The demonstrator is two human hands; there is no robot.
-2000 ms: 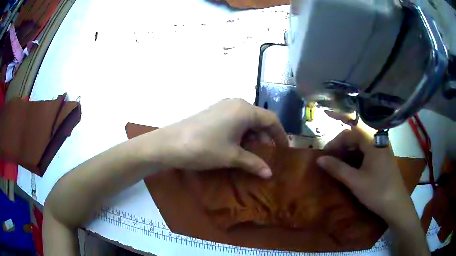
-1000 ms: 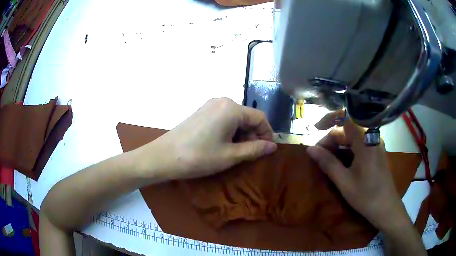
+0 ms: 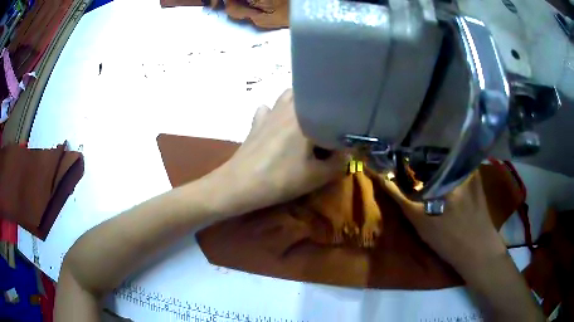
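A gathered brown panel point(image 3: 352, 214) lies on a flat cut brown panel point(image 3: 252, 251), with their far edges under the sewing machine head point(image 3: 352, 69). The yellow piece point(image 3: 356, 166) by the presser foot shows at that edge. My left hand point(image 3: 277, 154) lies on the cloth left of the needle area, its fingertips partly hidden behind the head. My right hand point(image 3: 440, 207) is on the cloth at the right, its fingers partly hidden by the curved metal guard point(image 3: 478, 126). The needle itself cannot be made out.
Folded brown cut pieces point(image 3: 41, 185) lie at the left table edge. Ruffled brown cloth point(image 3: 252, 11) lies beyond the work. Red-handled snips point(image 3: 521, 210) are at the right, near a dark brown heap point(image 3: 547, 264). A printed scale point(image 3: 189, 308) runs along the near edge.
The cloth and both hands have moved forward, under the machine head. The left hand's fingers have gone behind the head. The view has shifted, and the head appears further left and lower.
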